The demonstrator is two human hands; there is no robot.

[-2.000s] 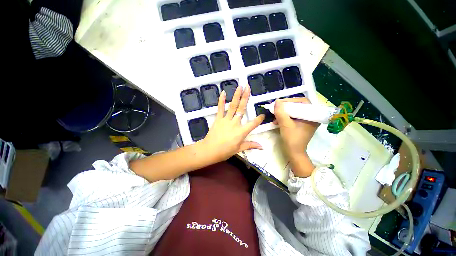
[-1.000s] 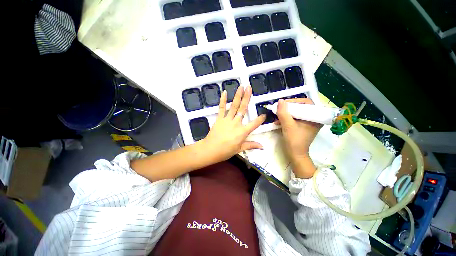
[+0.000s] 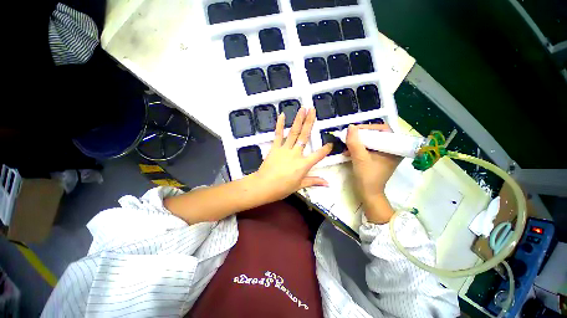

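Observation:
A white tray (image 3: 287,40) holds glossy black housings (image 3: 345,101) in rows, two or three in most pockets. My right hand (image 3: 371,168) grips a white dispensing syringe (image 3: 391,142) like a pen, its narrow tip pointing left over a housing (image 3: 329,141) in the lower right pocket. A green cap with orange-yellow ties (image 3: 429,151) sits at its rear. My left hand (image 3: 287,160) lies spread, palm down, over the tray's lower middle. Its thumb and index finger point toward that housing; it holds nothing that I can see. My right hand partly hides that pocket's other housings.
A yellowish air hose (image 3: 513,186) loops at the right. Teal scissors (image 3: 500,236), a crumpled white tissue (image 3: 486,220) and a blue box with a red light (image 3: 533,248) lie at the right. A blue stool (image 3: 112,133) and a striped cloth (image 3: 73,34) are at the left.
The tray and bench have shifted slightly to the right in view. Both hands keep nearly the same pose, with the syringe tip still at the same housing.

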